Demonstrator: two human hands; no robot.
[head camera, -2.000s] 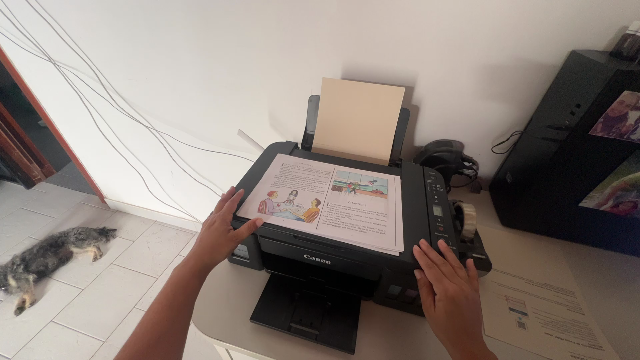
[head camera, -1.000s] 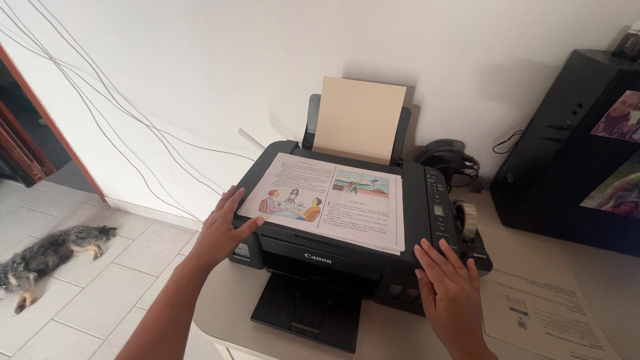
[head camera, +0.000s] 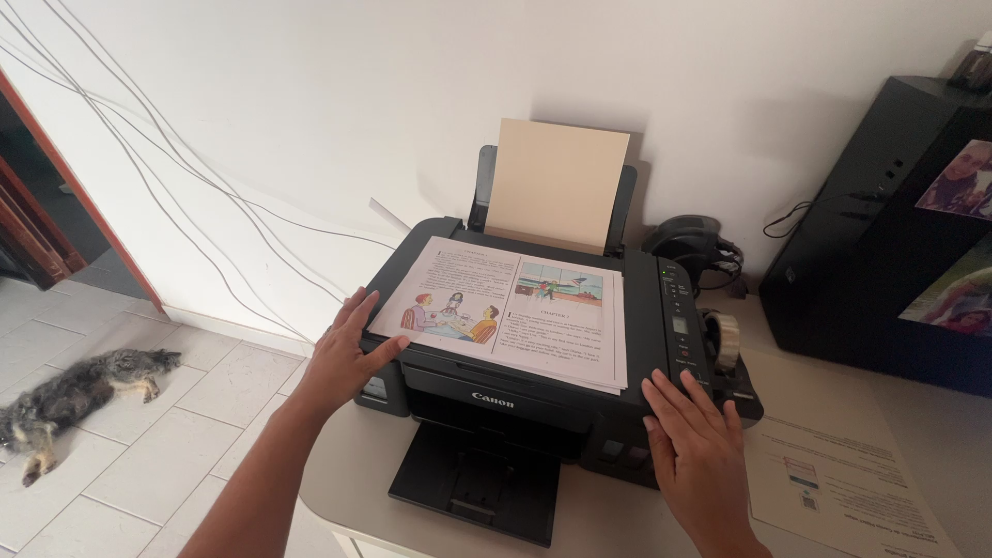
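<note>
A black Canon inkjet printer (head camera: 496, 364) stands with its front output tray (head camera: 474, 480) pulled out. Printed sheets (head camera: 504, 310) with text and colour drawings lie in a stack on its flat top. Plain cream paper (head camera: 558, 182) stands upright in the rear feed. My left hand (head camera: 349, 356) rests at the printer's front left edge, fingers apart, thumb by the corner of the sheets. On the front right corner, below the control panel (head camera: 679, 318), lies my right hand (head camera: 694, 442) with fingers spread. Neither hand grips anything.
Right of the printer are a tape roll in a dispenser (head camera: 727, 341), a black coiled item (head camera: 686, 232), a printed sheet (head camera: 837, 465) and a black computer case (head camera: 852, 201) bearing photos. Cables (head camera: 178, 163) hang along the wall. A dog (head camera: 85, 391) lies on the tiled floor at left.
</note>
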